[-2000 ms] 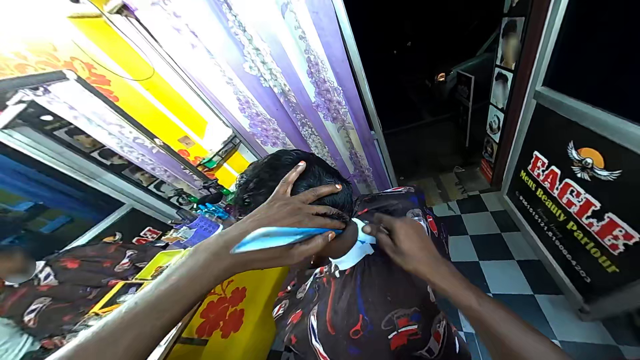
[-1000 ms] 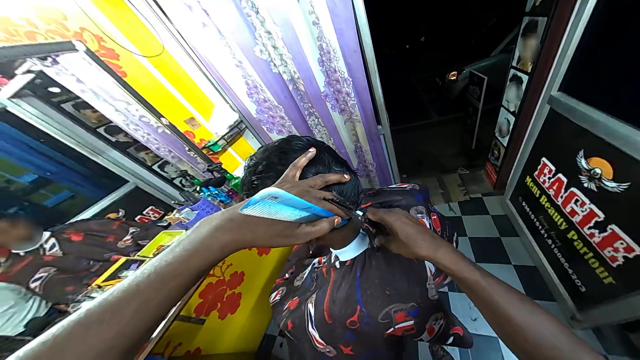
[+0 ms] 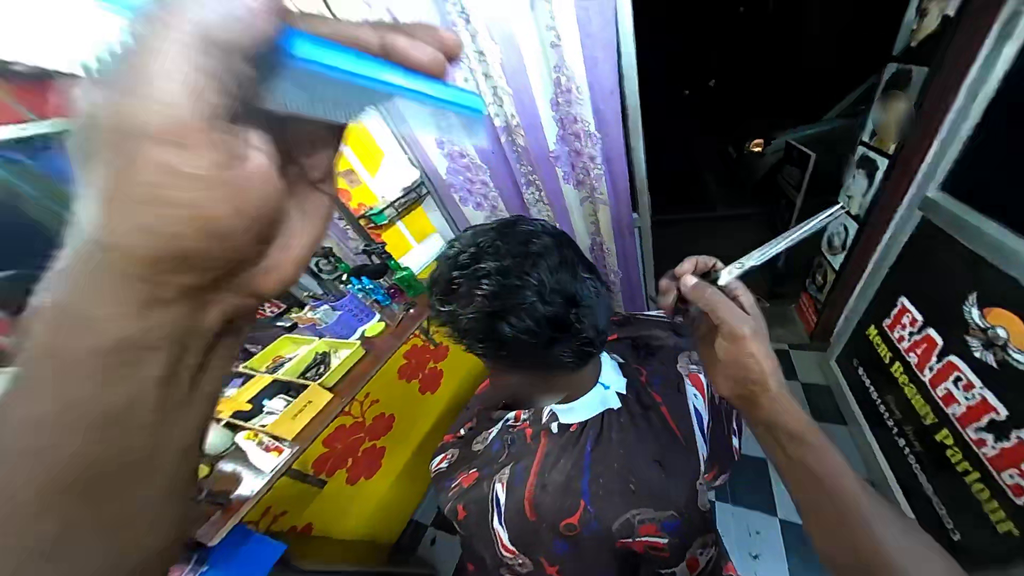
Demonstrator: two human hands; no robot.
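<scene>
Close to the camera at the upper left, my left hand is raised and blurred, gripping a blue comb. My right hand holds metal scissors by the handles at the right, beside the seated person's shoulder; their blades look closed and point up and right. Between and below my hands is the person's head of short dark hair. A white neck strip circles the neck above a dark patterned barber cape. Neither hand touches the hair.
A counter on the left bears green-yellow trays, a purple basket and bottles. Behind the person hangs a purple and white curtain. A dark doorway and a signboard stand at the right over a checkered floor.
My left hand has left the person's head and risen up and left with the comb. My right hand has moved away from the neck to the right, holding the scissors.
</scene>
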